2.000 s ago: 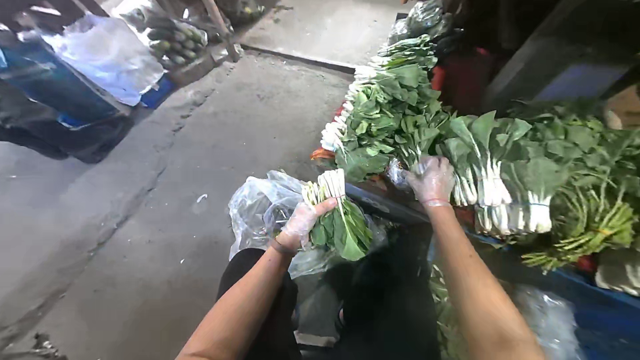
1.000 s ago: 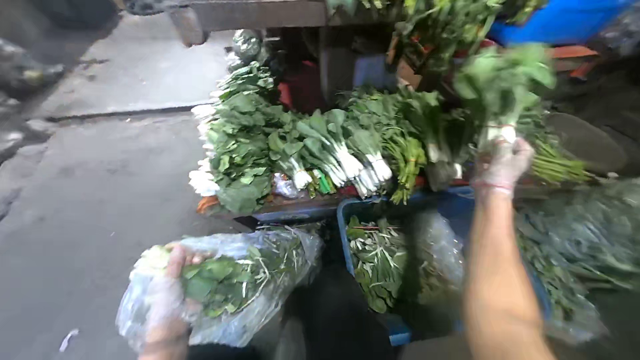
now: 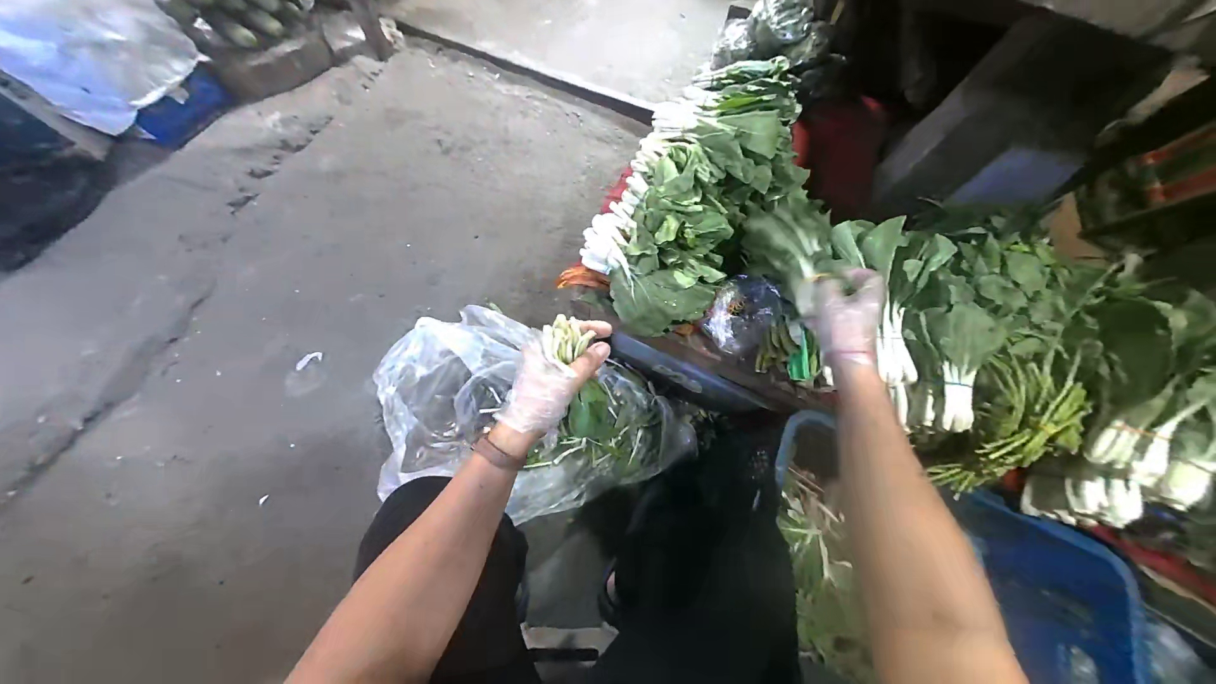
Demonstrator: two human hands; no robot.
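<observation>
My left hand [image 3: 546, 385], in a clear plastic glove, is closed around a bundle of leafy greens [image 3: 568, 339], pale cut stems up. Below it lies an open clear plastic bag [image 3: 432, 380] with leaves and stalks inside. My gloved right hand [image 3: 848, 318], slightly blurred, grips a bunch of white-stemmed greens [image 3: 793, 247] near its banded stems, leaves pointing up and left. It is between stacked white-stemmed bunches [image 3: 684, 209] on the left and more bunches [image 3: 964, 347] on the right of the stall edge.
Thin green-stemmed bunches [image 3: 1031, 408] lie at the right. A blue plastic crate [image 3: 1064, 570] stands below the stall, beside my right forearm, with loose greens [image 3: 822, 570] to its left. A crumpled plastic bag [image 3: 741, 313] rests among the bunches. Concrete floor [image 3: 237, 380] stretches left.
My right hand, raised with a leafy bunch at the stall's right side one second ago, is now farther left along the display, holding a bunch. The view has swung. My left hand still holds greens by the bag.
</observation>
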